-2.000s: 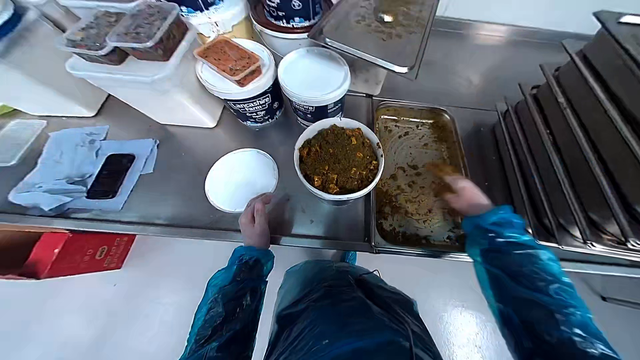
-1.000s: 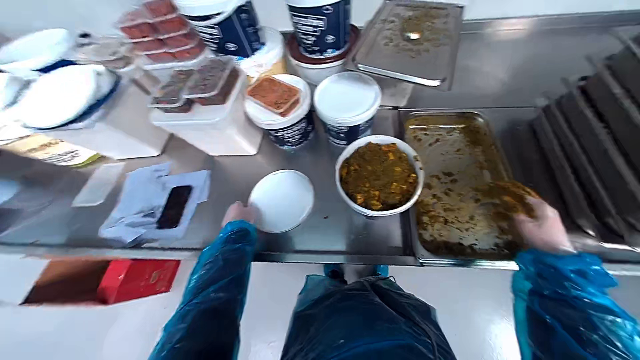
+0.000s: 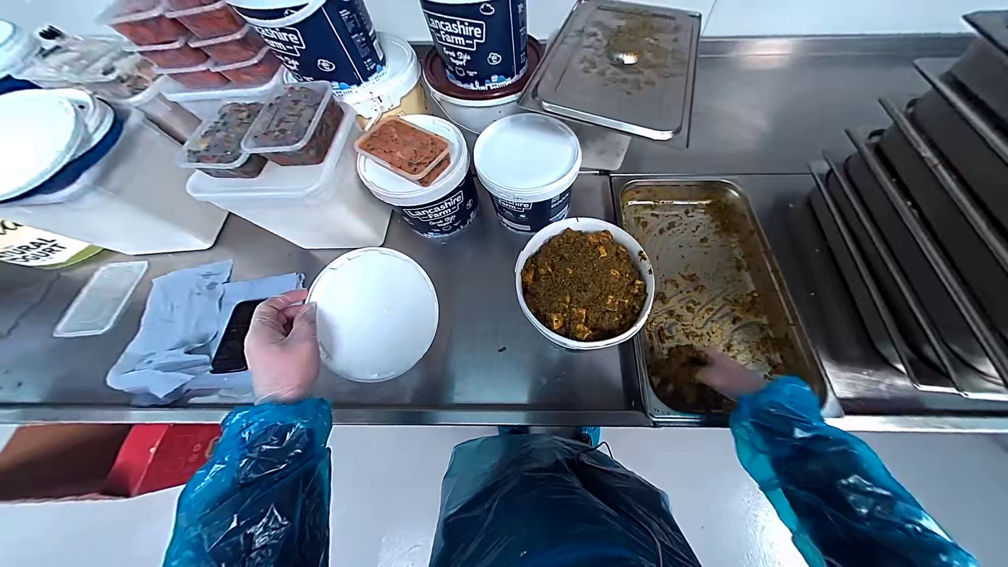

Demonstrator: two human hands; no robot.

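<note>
Gloved, my left hand (image 3: 285, 342) pinches the left rim of a round white plastic lid (image 3: 373, 313) at the counter's front. My right hand (image 3: 728, 373) is down in the front of a steel gastronorm pan (image 3: 713, 260) smeared with brown-green sauce; its fingers are coated with the mixture and blurred, so whether they grip any of it I cannot tell. Between the lid and the pan stands a white tub (image 3: 584, 285) heaped with dark spiced food with orange chunks. Blue plastic sleeves cover both my forearms.
Behind are lidded yogurt buckets (image 3: 526, 153), one topped by a small container (image 3: 403, 147), and a stained steel pan lid (image 3: 618, 71). Stacked steel pans (image 3: 906, 236) stand at the right. At the left lie a phone (image 3: 236, 337), paper towels (image 3: 177, 323) and a clear lid (image 3: 102, 298). A red box (image 3: 161, 457) sits below.
My right hand has moved from the pan's right side to its front end. My left hand stays at the white lid, now pinching its rim.
</note>
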